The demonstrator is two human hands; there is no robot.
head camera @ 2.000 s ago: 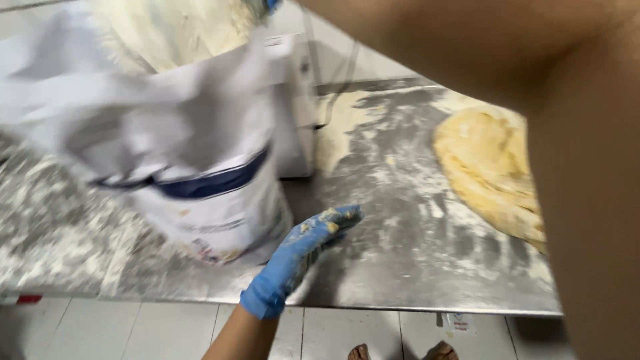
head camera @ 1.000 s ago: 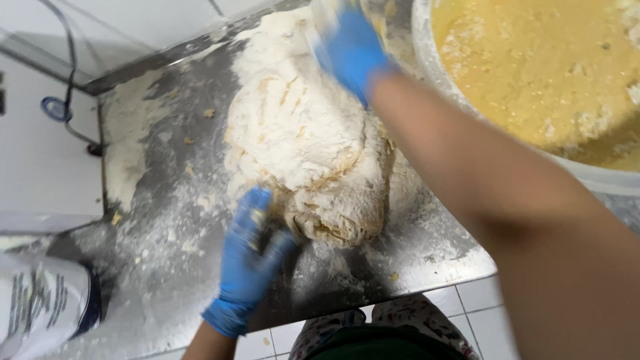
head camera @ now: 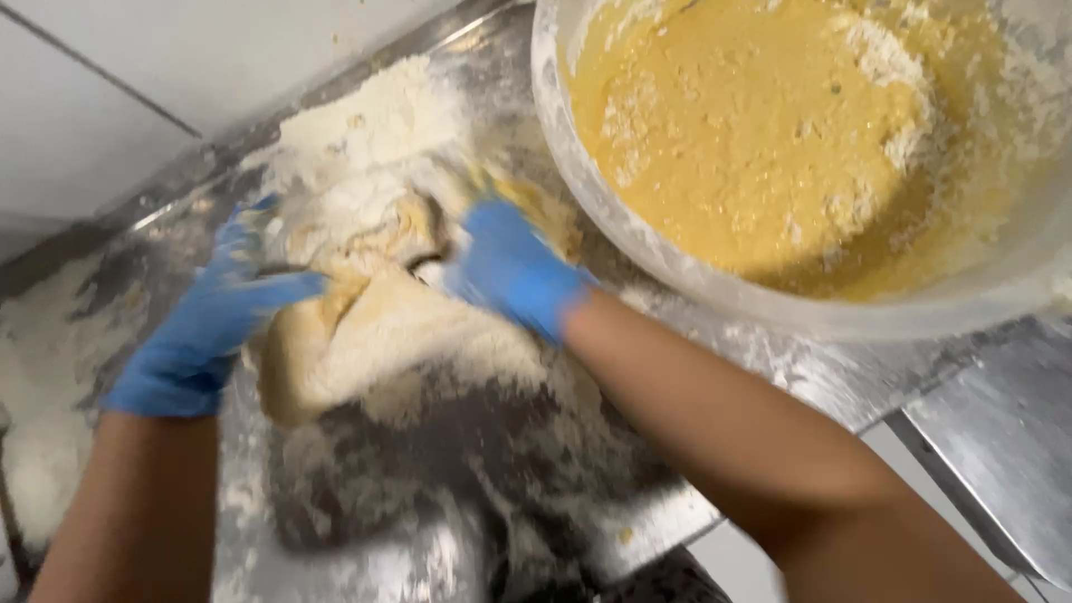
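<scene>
A floured lump of dough [head camera: 368, 310] lies on the steel table between my hands, folded over itself. My left hand [head camera: 218, 310], in a blue glove, rests against the dough's left side with its thumb across the fold and its fingers spread. On the right side of the dough is my right hand [head camera: 511, 260], also gloved in blue; its fingers are blurred and dough-smeared, and whether they grip is unclear. Loose white flour [head camera: 377, 117] is heaped behind the dough.
A large whitish plastic tub [head camera: 737, 297] of yellow dough or batter [head camera: 754, 142] stands at the upper right. The floured steel table [head camera: 402, 469] meets a tiled wall [head camera: 109, 92] at the back left. Another steel surface [head camera: 1005, 427] is at the lower right.
The broad floured mound from one second ago is now folded and lies differently. My right hand has come down from its far side to its right side. The white bag has left the view.
</scene>
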